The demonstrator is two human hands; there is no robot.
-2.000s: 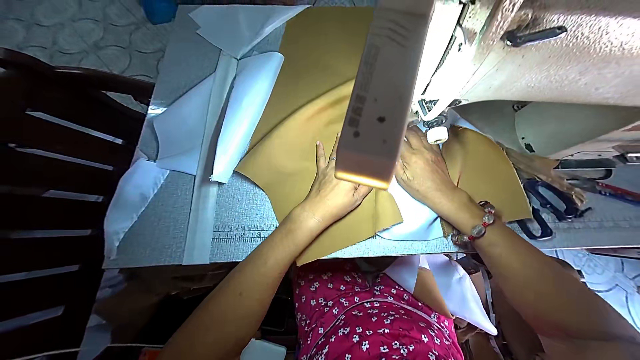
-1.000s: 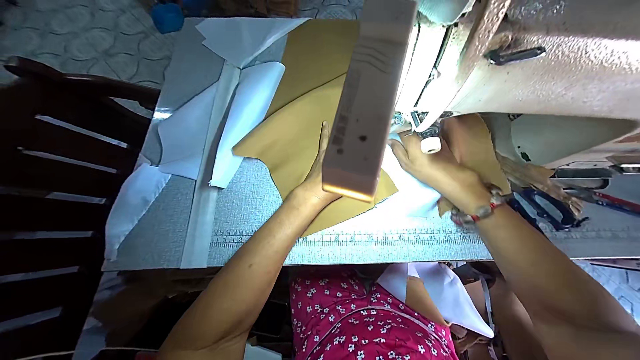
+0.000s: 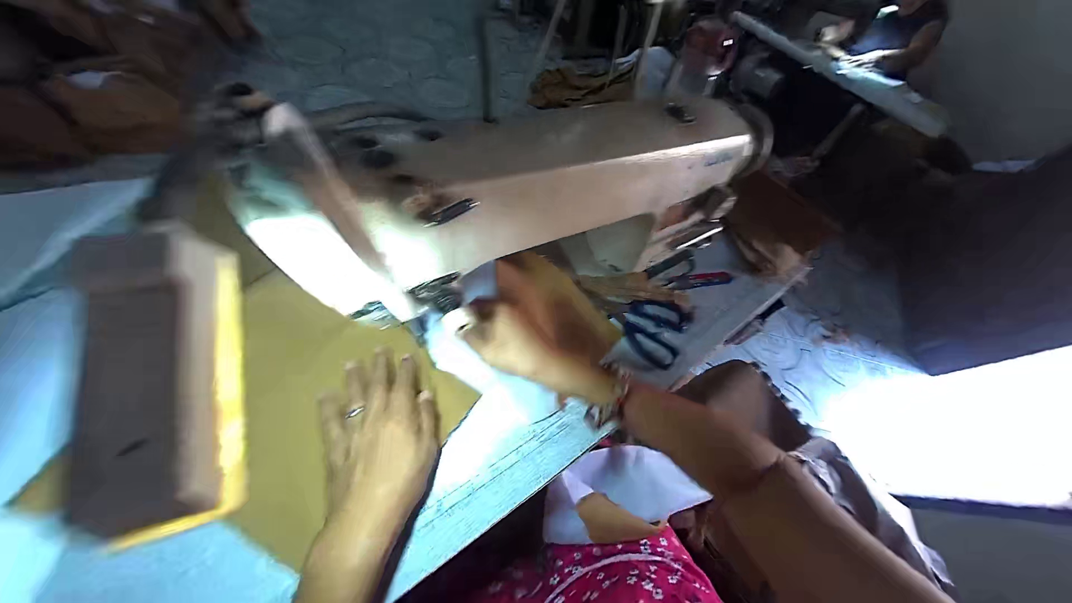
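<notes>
My left hand (image 3: 381, 435), with a ring on one finger, lies flat and palm down on mustard-coloured fabric (image 3: 289, 394). To its right, my right hand (image 3: 536, 335) is blurred beside the needle area of a sewing machine (image 3: 569, 167); its fingers hold a bunched piece of brown fabric (image 3: 557, 293). White fabric (image 3: 452, 352) lies brightly lit just under the machine's needle end. A bracelet circles my right wrist.
Dark-handled scissors (image 3: 653, 331) and a red-and-blue tool (image 3: 702, 280) lie right of my right hand. A lit box-shaped lamp (image 3: 159, 385) hangs at the left. Another person (image 3: 913, 38) sits at a table (image 3: 888, 92) far back right.
The view has swung strongly to the right, so the whole machine now shows. My left hand has come out from behind the lamp, fingers forward on the mustard fabric.
</notes>
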